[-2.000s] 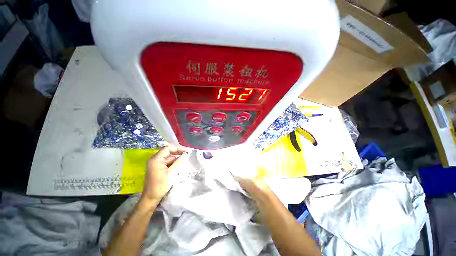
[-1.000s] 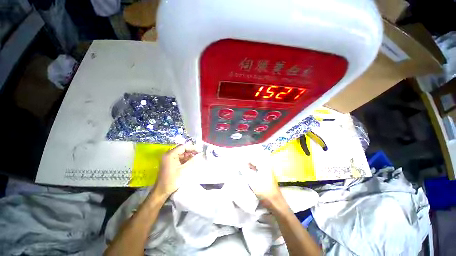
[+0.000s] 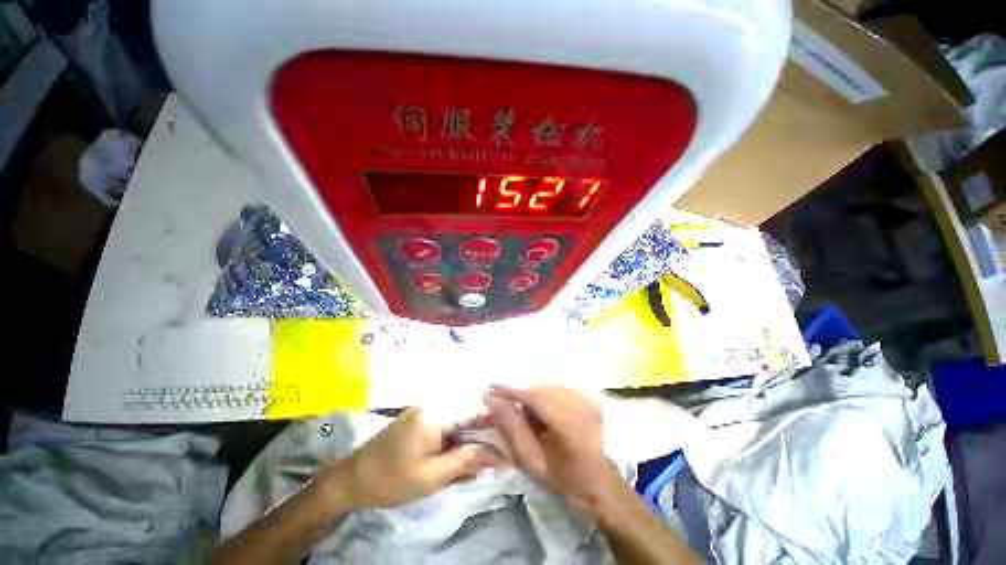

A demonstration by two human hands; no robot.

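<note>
Pale grey-white garment cloth (image 3: 463, 528) lies bunched across the table's front edge and below my hands. My left hand (image 3: 414, 458) and my right hand (image 3: 552, 436) are close together over the cloth, just in front of the table edge, with fingers bent inward. Glare and the fingers hide what is pinched between them. The white button machine head (image 3: 485, 28) fills the top centre; its red panel (image 3: 485, 138) shows 1527. The spot under the head is washed out by light.
Shiny button heaps lie left (image 3: 276, 270) and right (image 3: 629, 270) of the head. Yellow-black pliers (image 3: 684, 292) lie right. Yellow sheet (image 3: 318, 370) sits at the front left. A garment pile (image 3: 816, 452), a blue crate (image 3: 662, 477) and a cardboard box (image 3: 816, 132) are at right.
Both hands have moved back from under the head towards me and closer together, bringing the cloth with them. The table front under the head is uncovered. The display still reads 1527.
</note>
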